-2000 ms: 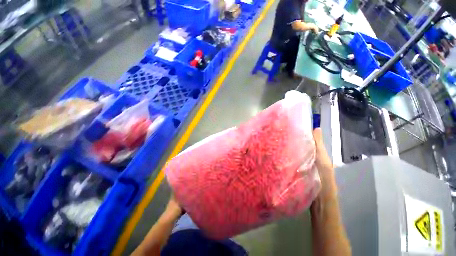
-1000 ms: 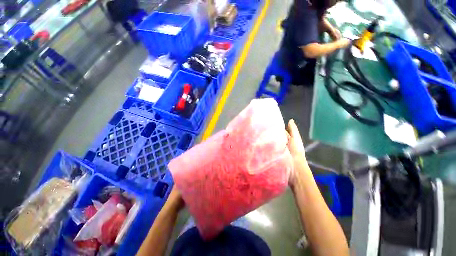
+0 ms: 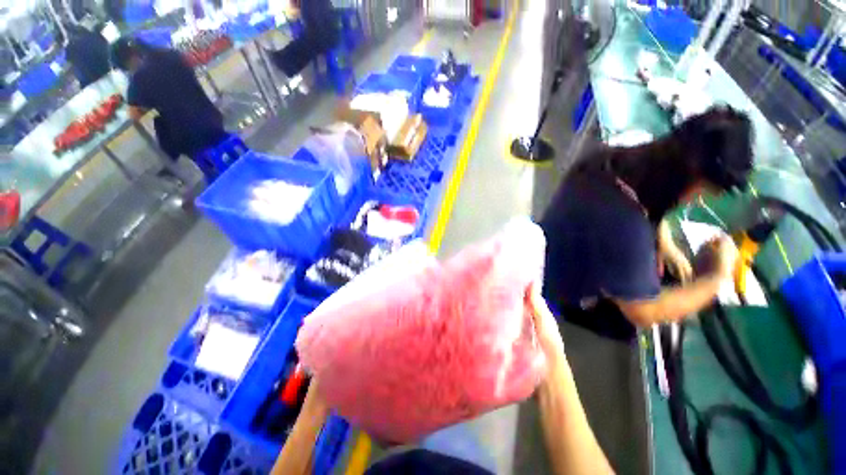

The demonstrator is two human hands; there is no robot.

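Observation:
A large clear bag of short red pieces (image 3: 422, 343) is held up in front of me, its paler end at the upper right. A white sheet-like area (image 3: 376, 283) shows along its upper left edge; I cannot tell if it is paper or bag. My left hand (image 3: 320, 399) holds the bag's lower left side, with the fingers hidden behind it. My right hand (image 3: 545, 339) grips its right edge, also partly hidden.
Blue totes (image 3: 269, 204) with bagged parts stand on blue pallets (image 3: 172, 436) at the left, beside a yellow floor line (image 3: 464, 167). A seated person (image 3: 603, 241) works at a green bench (image 3: 742, 371) with black cables on the right. Another person (image 3: 181, 107) sits far left.
The view has moved forward along the aisle. The near totes with red bags have left the picture, and the seated person is now closer. Both hands still hold the bag.

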